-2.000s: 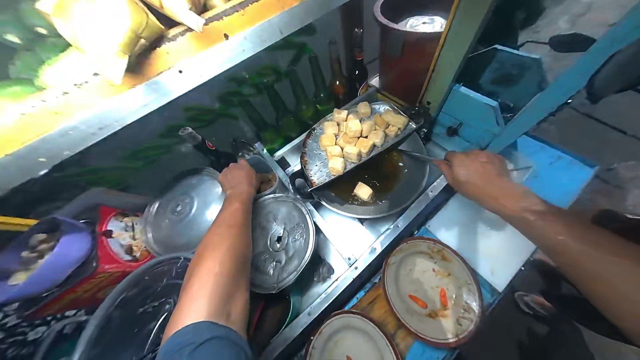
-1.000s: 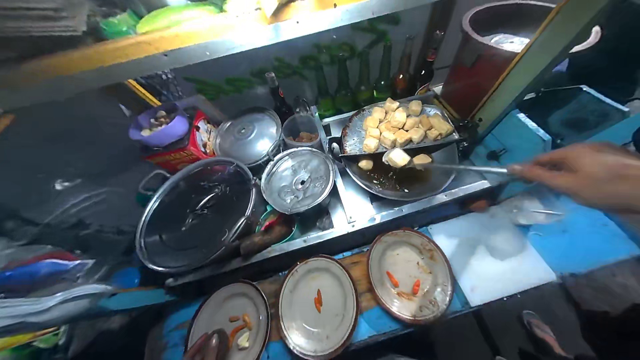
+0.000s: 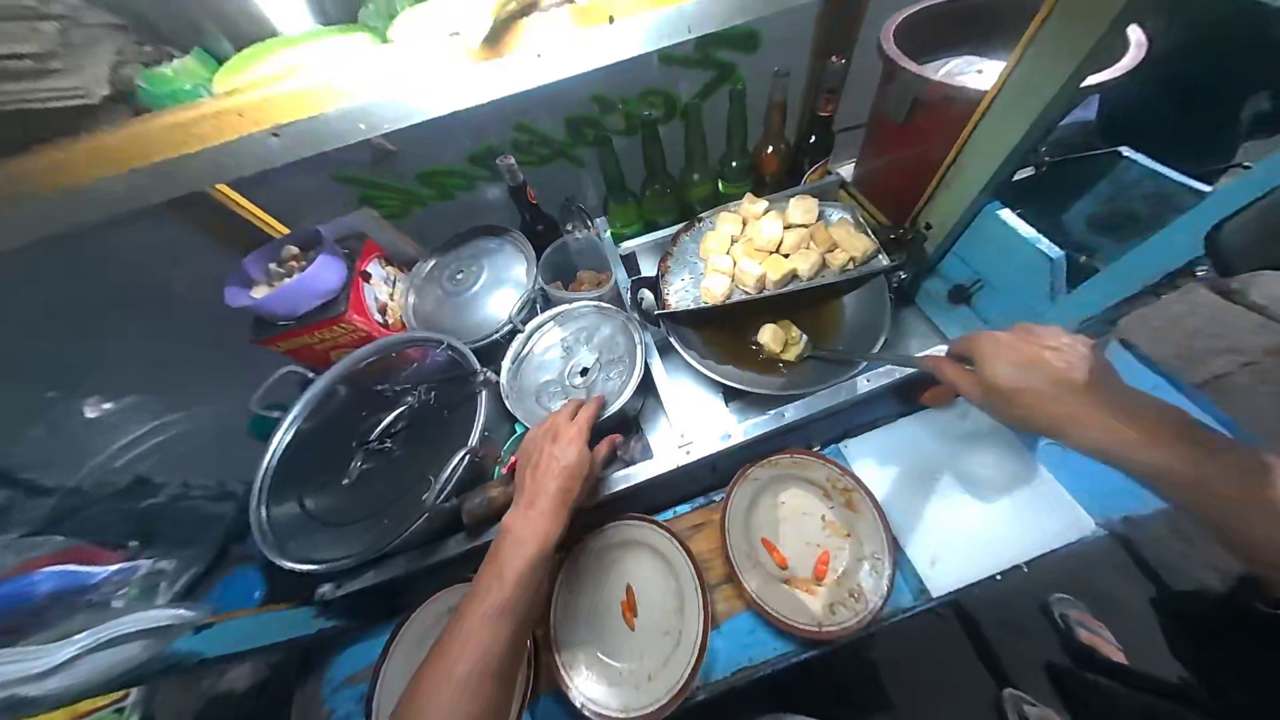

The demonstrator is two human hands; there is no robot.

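Note:
My right hand (image 3: 1030,380) is closed around the handle of a metal spatula (image 3: 860,356). Its blade holds fried tofu pieces (image 3: 783,340) over the brown oil in a wok (image 3: 840,335). Above the wok's far side, a metal draining tray (image 3: 690,262) bears a heap of tofu cubes (image 3: 768,232). My left hand (image 3: 560,450) rests its fingertips at the near rim of a lidded metal pot (image 3: 572,362), fingers slightly spread, with no object visible in it. Below are brown-rimmed plates: one (image 3: 808,545) and another (image 3: 630,618) hold orange-red chillies; a third (image 3: 425,625) is partly behind my left forearm.
A large glass-lidded pot (image 3: 370,450) stands left, near a second metal lid (image 3: 470,285) and a purple bowl (image 3: 287,272). Glass bottles (image 3: 655,175) line the back. A red bucket (image 3: 915,120) stands back right, a white board (image 3: 965,495) front right. A person's foot (image 3: 1090,630) shows lower right.
The spatula with tofu has gone from the draining tray's near edge to down over the oil. My left hand has moved from the leftmost plate up to the lidded pot. The view has swung since the oldest frame.

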